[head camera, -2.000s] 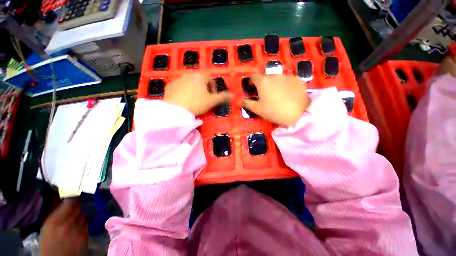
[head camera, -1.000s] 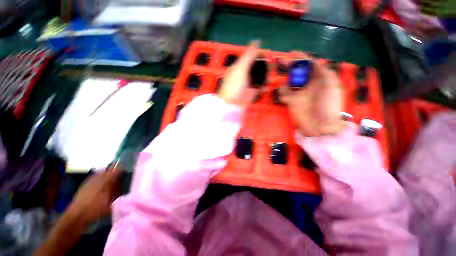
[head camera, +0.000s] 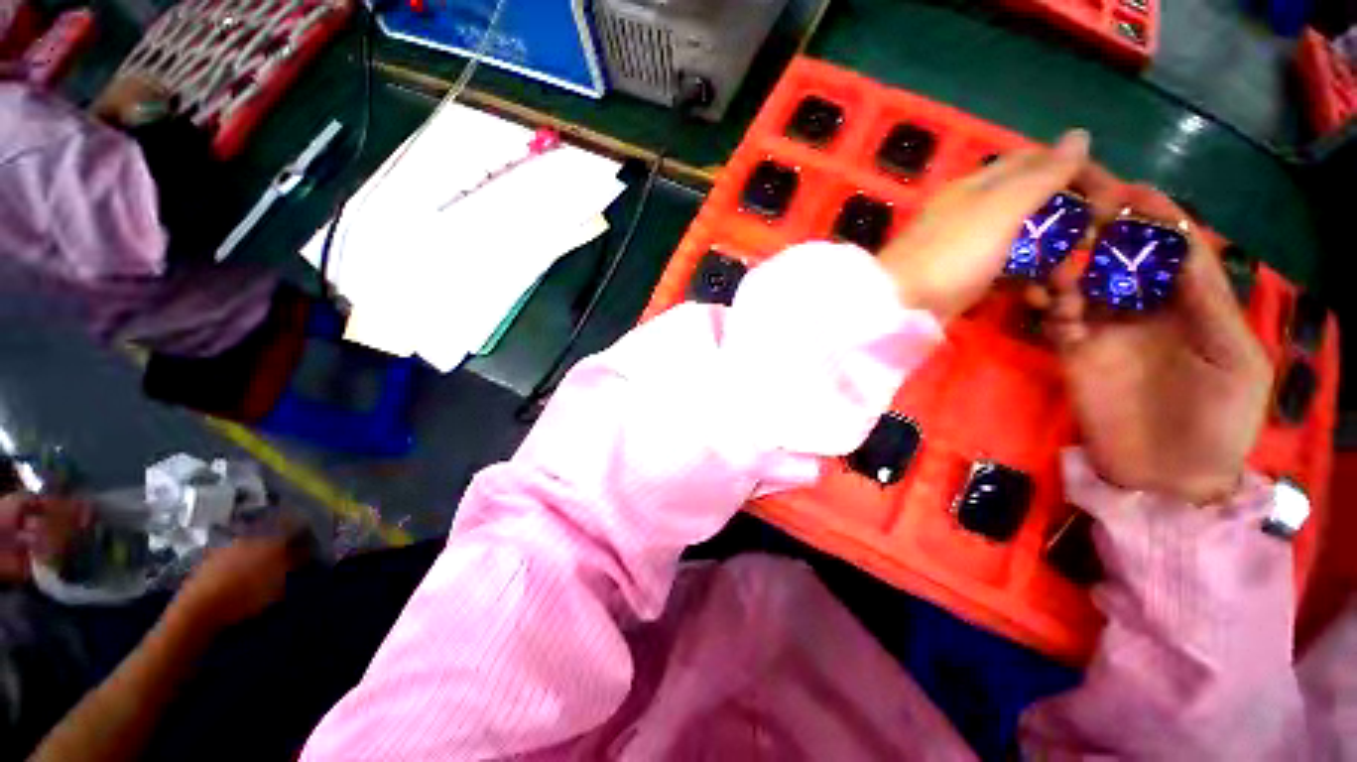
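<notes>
My left hand (head camera: 967, 231) holds a smartwatch (head camera: 1048, 235) with a lit blue-violet dial, its fingers stretched out beside it. My right hand (head camera: 1168, 380) holds a second smartwatch (head camera: 1134, 264), also lit with a blue-violet dial. The two watches are side by side, face up, above the orange-red pocketed tray (head camera: 930, 390). Dark watch units sit in the tray's pockets, such as one near the front edge (head camera: 993, 499). My hands and sleeves hide the middle of the tray.
Left of the tray lie paper sheets (head camera: 432, 253) with a pen (head camera: 499, 176) and a pale thin tool (head camera: 278, 191). Behind stand a pale vented box (head camera: 655, 57) and a blue-fronted instrument (head camera: 521, 33). Another person's sleeve (head camera: 75, 186) and arm (head camera: 186, 625) show at left.
The view has turned, so the tray sits further right and tilted. Since the oldest frame both hands have lifted watches from the tray. Both dials now show lit.
</notes>
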